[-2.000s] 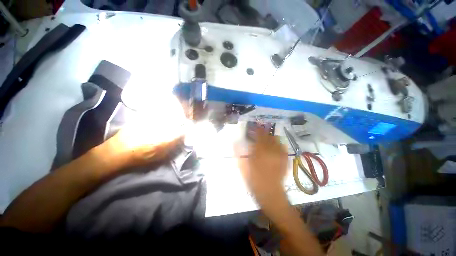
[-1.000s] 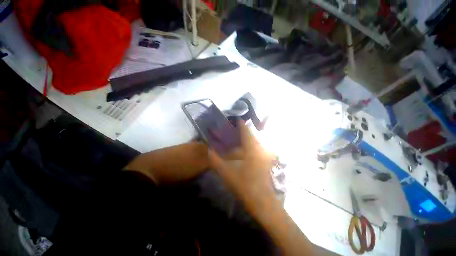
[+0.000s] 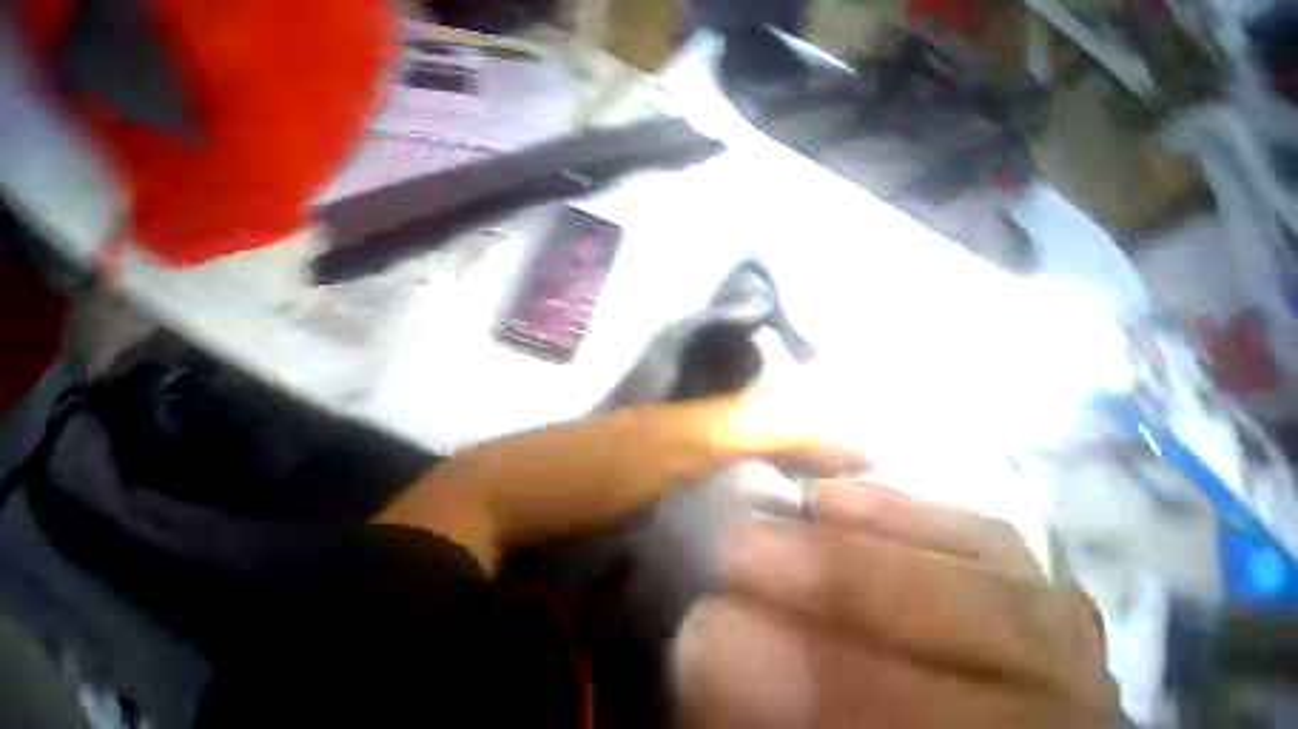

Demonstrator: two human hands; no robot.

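The smartphone (image 3: 564,285) lies on the white table at the left, just beside the black strips. The grey and black garment piece (image 3: 716,359) lies bunched around my left hand, partly hidden by my forearm. My left hand (image 3: 776,439) reaches across it into the glare; its fingertips are washed out. My right hand (image 3: 890,605) is large and blurred in the near foreground, close to my left hand. I cannot tell whether either hand grips the cloth. The needle area is lost in the glare.
Black strips (image 3: 498,194) lie across the far left of the table, with printed paper (image 3: 427,121) behind. A red-orange cloth (image 3: 249,128) is at the upper left. The blue-striped sewing machine (image 3: 1203,484) is at the right, blurred. Grey cloth (image 3: 897,135) is piled beyond the table.
The smartphone has been let go and now lies flat on the table. My right hand has moved away from it, nearer the camera; my left hand has extended right over the garment.
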